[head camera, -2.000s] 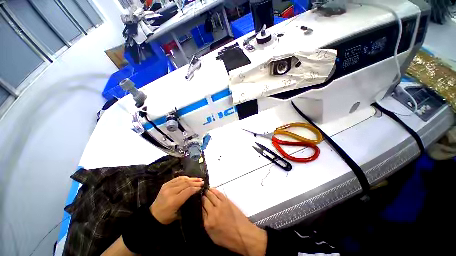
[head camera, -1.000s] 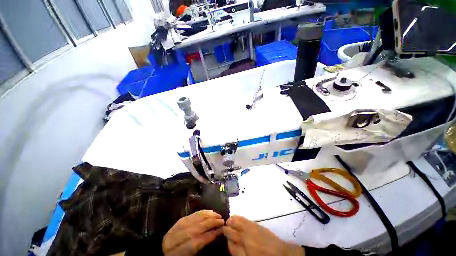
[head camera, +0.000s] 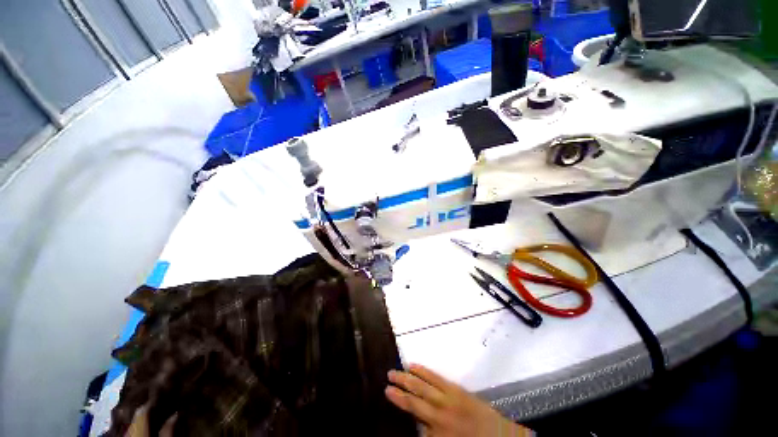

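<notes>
The dark plaid garment piece (head camera: 256,341) lies spread over the left of the machine table, its upper right part at the presser foot (head camera: 380,271) of the white sewing machine (head camera: 426,201). My right hand (head camera: 439,401) rests on the garment's right edge, fingers extended, partly over the table. My left hand (head camera: 152,424) is at the bottom left on the cloth, cut off by the picture's edge, with only some fingers showing. Whether it grips the cloth cannot be told.
Scissors with red and yellow-orange handles (head camera: 553,277) and black thread snips (head camera: 507,299) lie right of the needle area. Black straps (head camera: 610,294) cross the table. A blue bin (head camera: 260,124) stands behind the machine. A white wall is at left.
My hands have parted from close together below the presser foot: the left moved far left and down, the right stayed at the cloth's right edge. More of the garment now lies spread flat.
</notes>
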